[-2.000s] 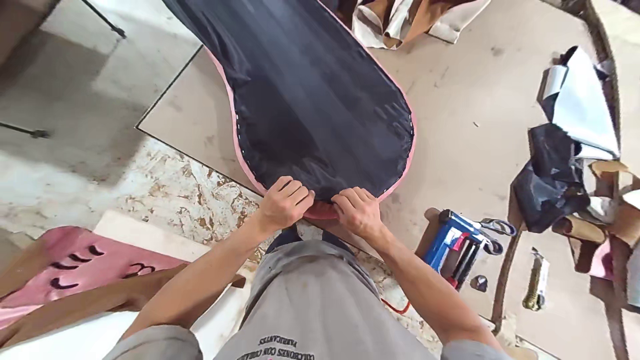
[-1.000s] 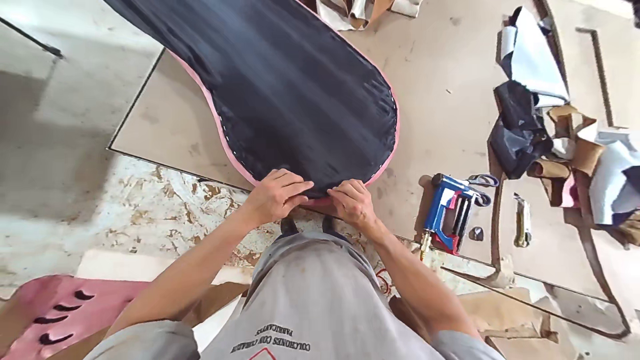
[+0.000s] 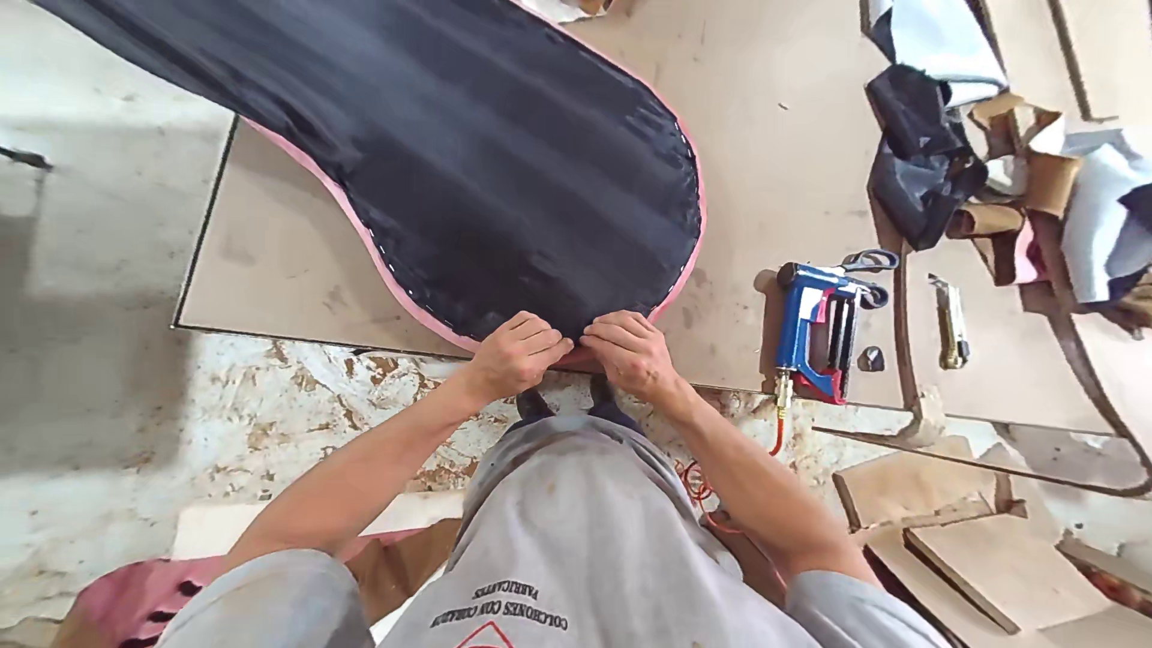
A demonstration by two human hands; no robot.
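A long curved panel covered in black fabric [image 3: 504, 180] lies on the work table, with a pink upholstered rim [image 3: 396, 286] showing around its edge. Rows of staples run along the black fabric near that rim. At the rounded near end, my left hand [image 3: 520, 355] pinches the black fabric's edge with bent fingers. Close beside it, my right hand [image 3: 630, 353] pinches the same edge, the fingertips a small gap apart. A blue and red pneumatic staple gun [image 3: 796, 328] lies to the right of my right hand, joined to an orange air hose [image 3: 779, 432].
Scissors [image 3: 868, 274] lie partly behind the staple gun, and a utility knife [image 3: 949, 324] is farther right. Fabric and foam scraps [image 3: 1026, 180] are heaped at the upper right. Cut boards [image 3: 999, 567] sit below the table at lower right, and pink fabric [image 3: 135, 589] at lower left.
Both hands stay at the near end of the panel, pinching the fabric edge, with only small shifts of the fingers. The view has moved.
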